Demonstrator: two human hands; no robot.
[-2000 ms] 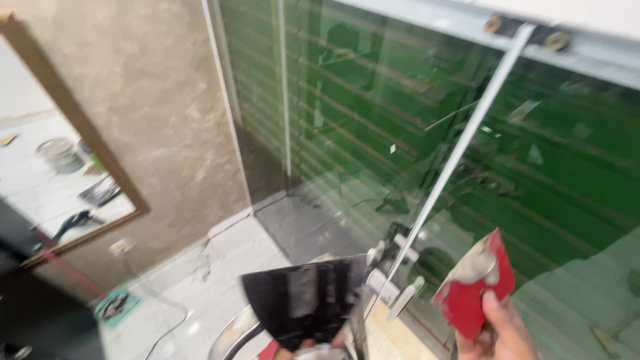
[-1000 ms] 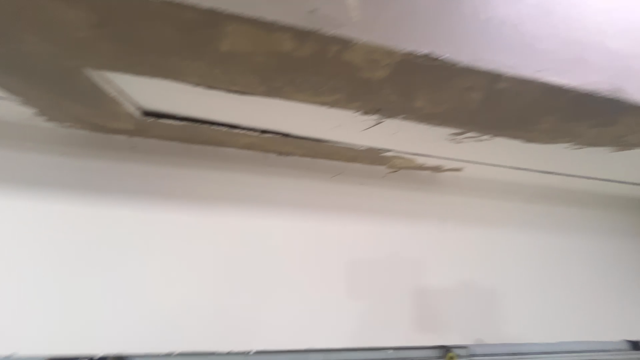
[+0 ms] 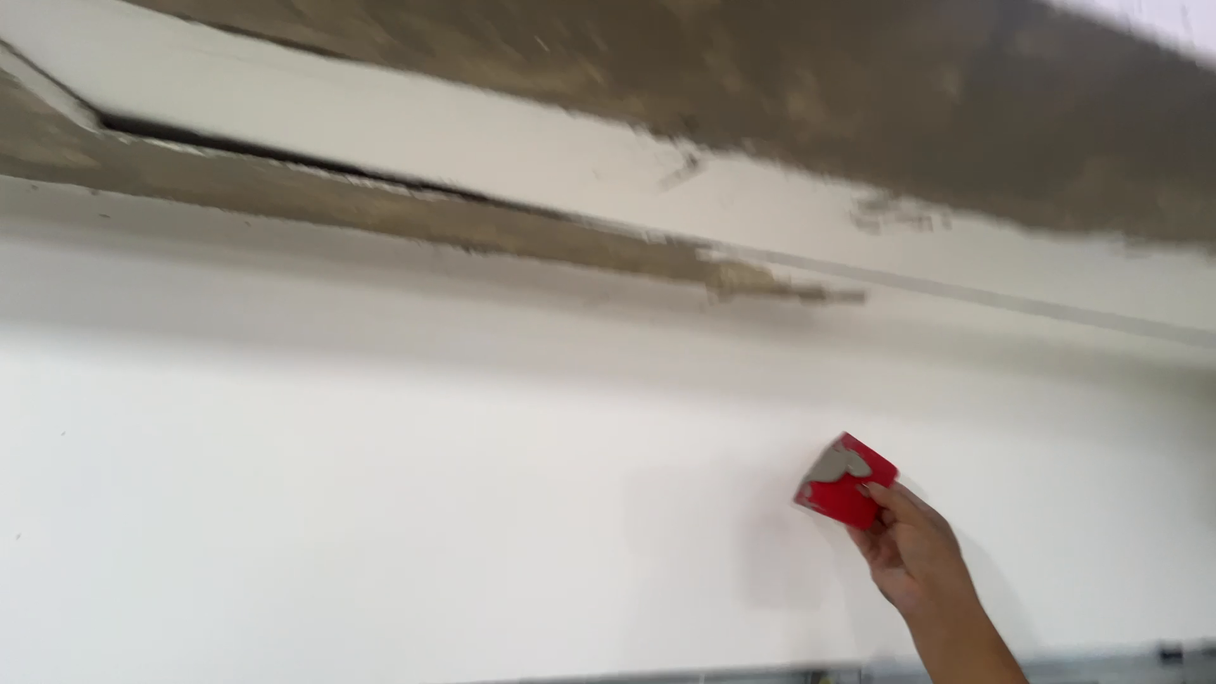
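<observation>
At the lower right, in front of the white wall, my right hand (image 3: 902, 546) grips a red plastic spreader (image 3: 845, 484) between thumb and fingers. Grey-brown plaster clings to the spreader's upper left face and edge. Above the hand, a strip of grey-brown plaster (image 3: 570, 242) runs along the edge of the ceiling recess and thins to a ragged end (image 3: 788, 285). A gap separates the spreader from that strip. My left hand is out of view.
A broad plastered band (image 3: 722, 76) crosses the top, beside a white recessed strip (image 3: 399, 104) with a dark slot. Below stretches the white wall (image 3: 332, 494). A metal rail (image 3: 1073, 665) runs along the bottom edge.
The view has swung up from the green glass and floor to the ceiling. My right hand, unseen one second ago, has come in at the lower right, holding the red spreader.
</observation>
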